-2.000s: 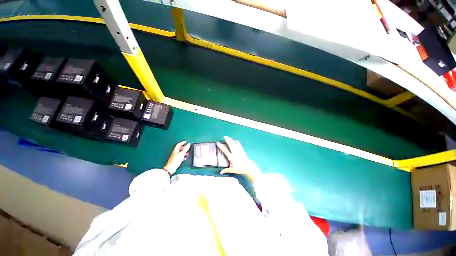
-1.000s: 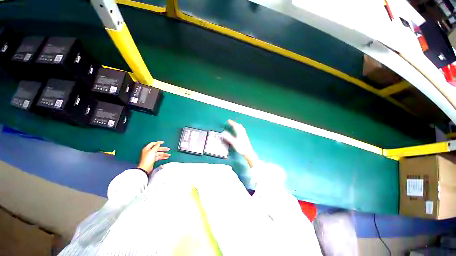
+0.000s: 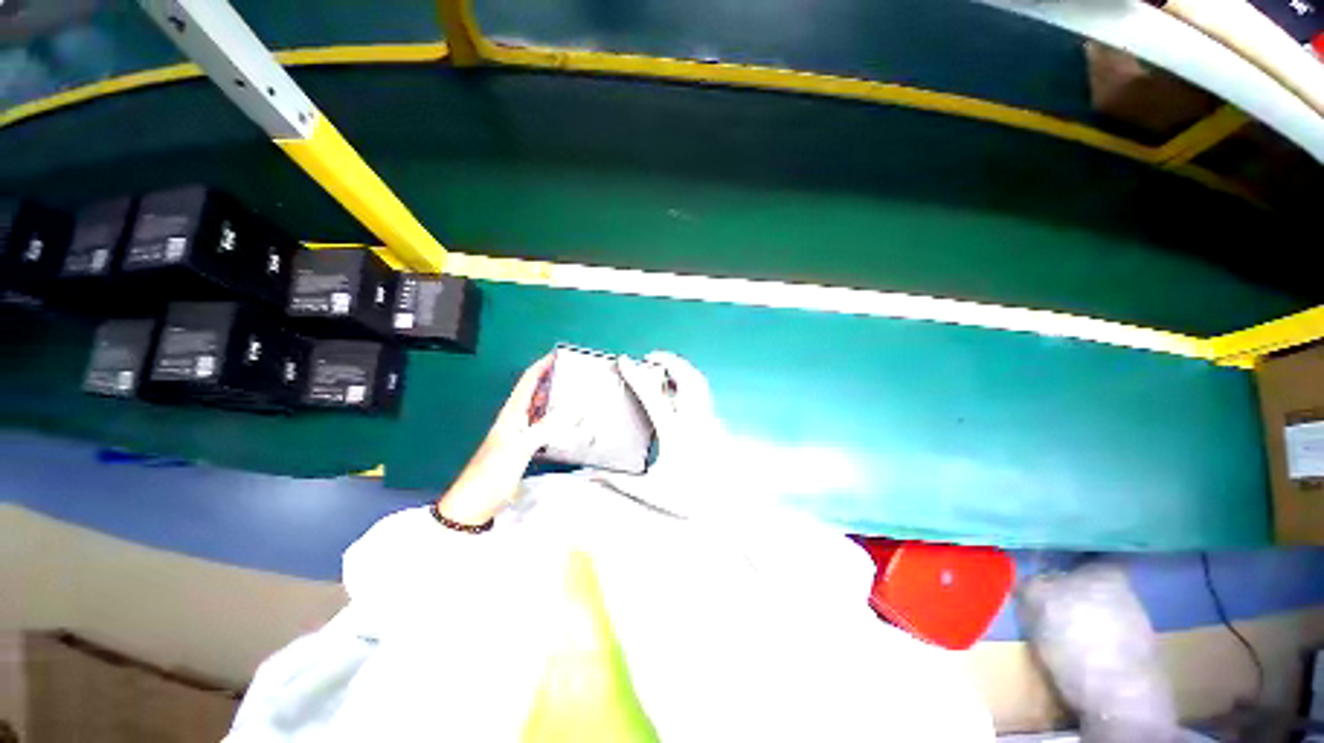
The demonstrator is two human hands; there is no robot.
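A watch box (image 3: 598, 414), pale grey under glare, is between my two hands just in front of my body, over the green bench (image 3: 929, 407). It is tilted, and blur hides which face shows. My left hand (image 3: 523, 421) grips its left side. My right hand (image 3: 675, 407) is at its right side, washed out by glare, with its fingers partly hidden. Several black watch boxes (image 3: 189, 341) stand grouped at the bench's left, some stacked, with white text and codes on their faces.
A yellow and white post (image 3: 356, 182) rises behind the black boxes. A white edge strip (image 3: 813, 301) crosses the bench. A red stool (image 3: 947, 588) and crumpled clear plastic (image 3: 1099, 646) are below the front edge. A brown carton (image 3: 1295, 436) is at the right edge. Brown cardboard (image 3: 116, 697) lies lower left.
Two box-like pieces lay side by side on the bench with my left hand apart from them. Now my left hand grips a box, and my hands hold it tilted. The view has shifted.
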